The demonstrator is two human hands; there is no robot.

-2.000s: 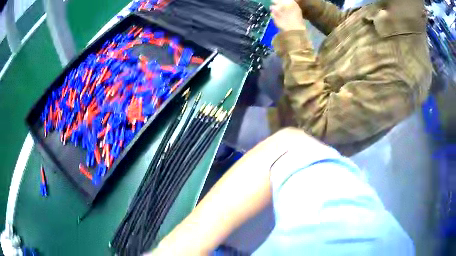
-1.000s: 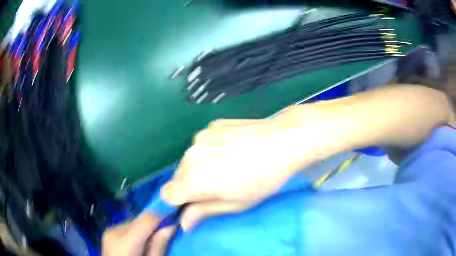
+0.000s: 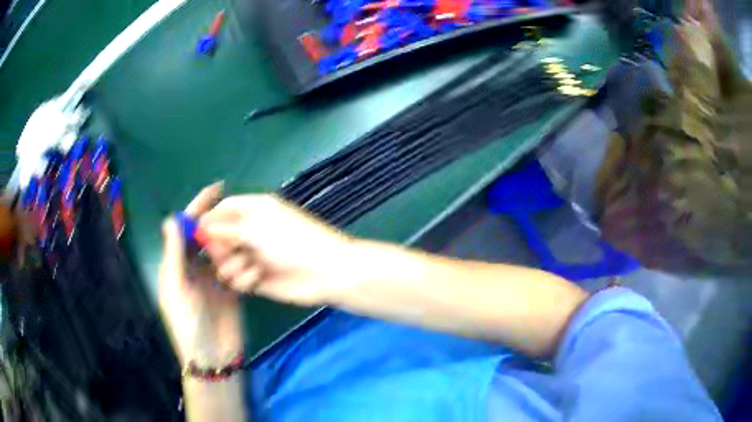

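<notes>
My two hands meet over the front edge of the bench, left of the picture's middle. My right hand [image 3: 268, 247] pinches a blue-and-red connector [image 3: 191, 229] between thumb and fingers. My left hand [image 3: 194, 288], with a bead bracelet at its wrist, is upright beside it, its fingers around the connector's blue end. Whether a cable is in my left hand is hidden and blurred. A bundle of black cables [image 3: 429, 132] with brass tips lies just beyond my right hand.
A black tray [image 3: 284, 49] of blue-red pieces stands at the top. One loose connector [image 3: 212, 37] lies left of it. Finished leads [image 3: 74, 288] pile at left beside a white glove [image 3: 51, 132]. A person in brown [image 3: 676, 165] and a blue stool [image 3: 536, 206] are at right.
The view has swung, bringing the tray back in. My hands have come up from the lap to above the bench edge, and a blue-and-red connector now shows between them.
</notes>
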